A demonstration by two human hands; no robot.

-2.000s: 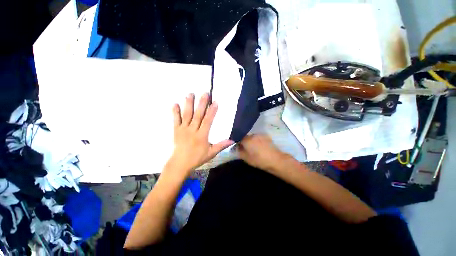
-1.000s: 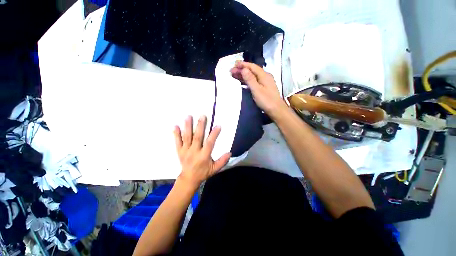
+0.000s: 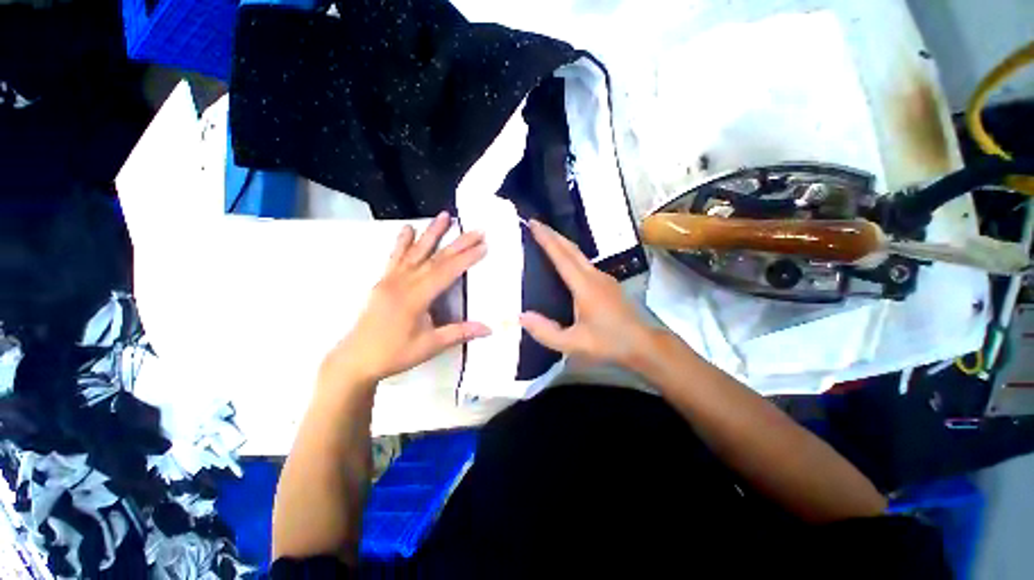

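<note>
A black garment body with pale specks (image 3: 340,113) lies across the white board (image 3: 249,306) and table. Its white band (image 3: 493,283) runs toward me, with plain dark lining (image 3: 544,289) on its right side. The band loops round at the back to a white end with a dark tip. My left hand (image 3: 414,297) lies with fingers spread at the band's left edge. My right hand (image 3: 590,312) lies with fingers apart on the lining, fingertips by the band's right edge. Neither hand grips anything visibly. The steam iron (image 3: 771,235) rests on white cloth to the right.
A heap of black and white pieces (image 3: 170,442) is at the lower left. Blue crates stand at the far left (image 3: 181,34) and below the table edge (image 3: 420,499). A blue piece (image 3: 261,190) lies beside the board. Cables (image 3: 964,170) run behind the iron.
My right hand has moved from the band's upper part down to the lining. My left hand is still at the band's left edge, turned more to the right. The band's far loop shows again.
</note>
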